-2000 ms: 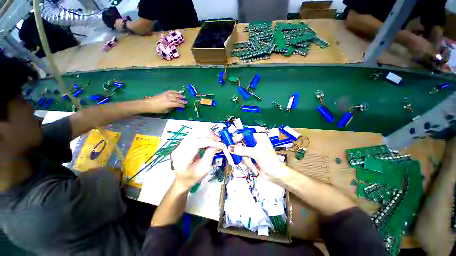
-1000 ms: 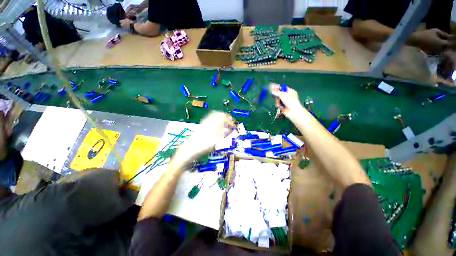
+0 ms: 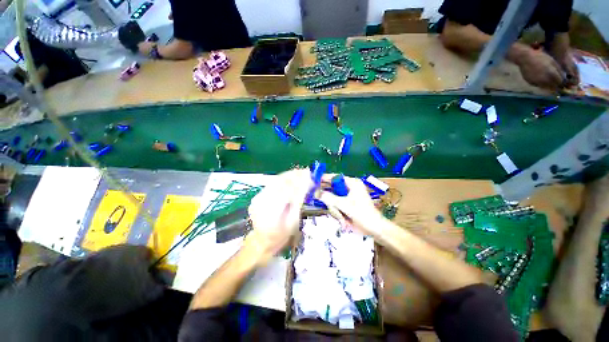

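Note:
My left hand (image 3: 277, 208) holds a blue battery cell (image 3: 316, 179) upright above the far end of the open carton (image 3: 289, 294). My right hand (image 3: 355, 207) is close beside it and holds another blue cell (image 3: 340, 185) between its fingers. Fingertips and wires between the hands are blurred. More blue cells, some with a white label (image 3: 376, 183), lie behind my hands, partly hidden. White slips (image 3: 330, 267) fill the carton.
Cells lie scattered on the green belt (image 3: 260, 157). Green PCB panels (image 3: 477, 234) are stacked at right. Green strips (image 3: 212, 210) and a dark flat piece (image 3: 232, 226) lie at left, near yellow sheets (image 3: 112, 220). A worker's arm (image 3: 577, 267) is at far right; workers sit opposite.
Both hands have come together above the carton; my right hand has come back from the belt with a cell. Two more cells show on the belt's middle.

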